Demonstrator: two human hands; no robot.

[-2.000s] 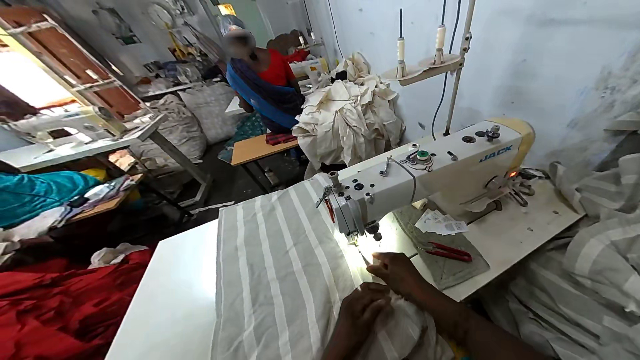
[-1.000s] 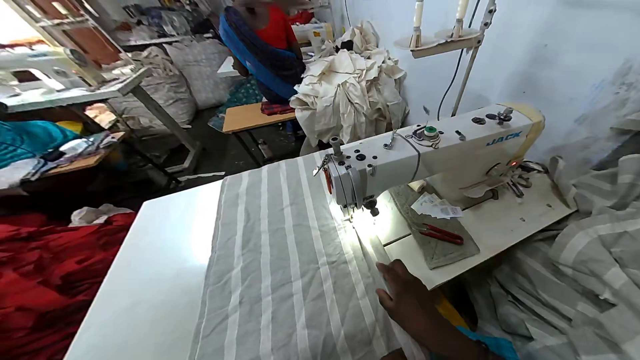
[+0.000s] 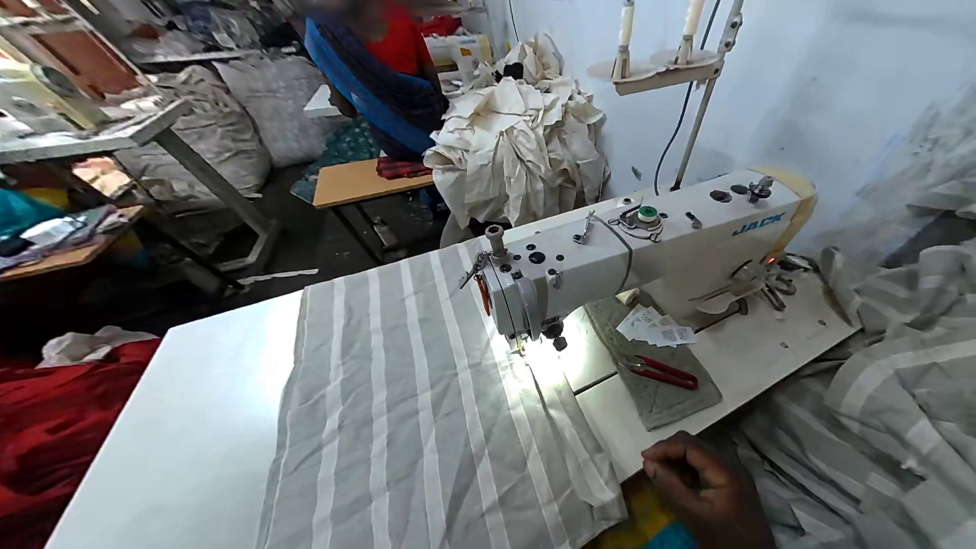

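A grey cloth with white stripes point(image 3: 404, 412) lies flat over the white table, its right edge under the needle area of a Jack sewing machine point(image 3: 610, 252), whose lamp lights the seam. One of my hands is in view, at the lower right; by its place it is my right hand point(image 3: 709, 488), fingers curled, off the table's front edge and apart from the cloth. Whether it holds anything is not plain. My left hand is out of view. Thread snips with red handles point(image 3: 665, 372) rest on a grey-green pad point(image 3: 686, 412), beside white paper slips point(image 3: 656, 328).
More striped cloth point(image 3: 900, 427) is heaped at the right. Red fabric point(image 3: 69, 435) lies at the left. Behind the machine stand a thread stand point(image 3: 663, 72) and a pile of cream cloth point(image 3: 518, 145). A person point(image 3: 381, 76) stands by a small wooden-topped table point(image 3: 366, 183).
Two seconds ago both hands were at the cloth near the needle; one second ago one hand lay on its right edge. That hand has moved off the cloth toward the lower right.
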